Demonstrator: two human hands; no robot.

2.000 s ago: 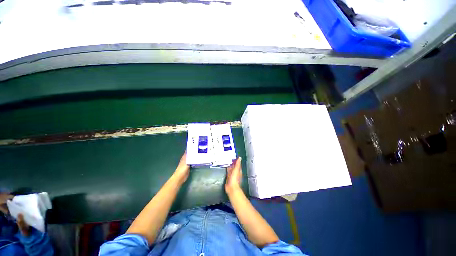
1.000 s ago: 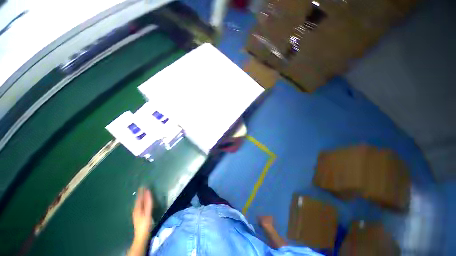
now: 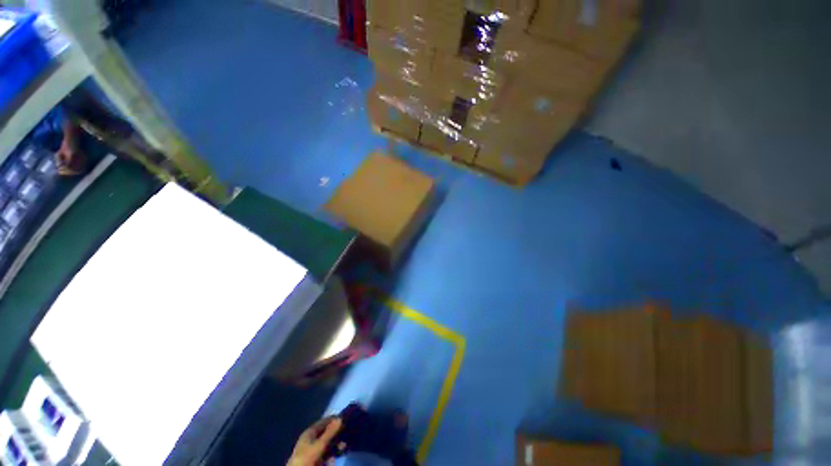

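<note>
My left hand [image 3: 314,442] is at the bottom edge, small and partly cut off, beside a dark patch near my blue smock. Its fingers look bent, but I cannot tell whether it holds anything. My right hand is not in view. The large white block of boxes [image 3: 173,319] sits on the green bench [image 3: 292,238], glaring on top. Small white retail boxes with dark blue pictures [image 3: 53,415] stand by its near left corner, partly cut off by the left edge.
A brown carton [image 3: 383,198] is on the blue floor beyond the bench. A film-wrapped carton stack [image 3: 492,82] stands behind. More cartons [image 3: 665,378] are at lower right. A red-edged stool [image 3: 342,341] is beside the bench. Another person's hand [image 3: 68,157] is at upper left.
The view has swung right, moving the white block and small boxes to the left. My left hand is now at the bottom beside my smock; my right hand has left view.
</note>
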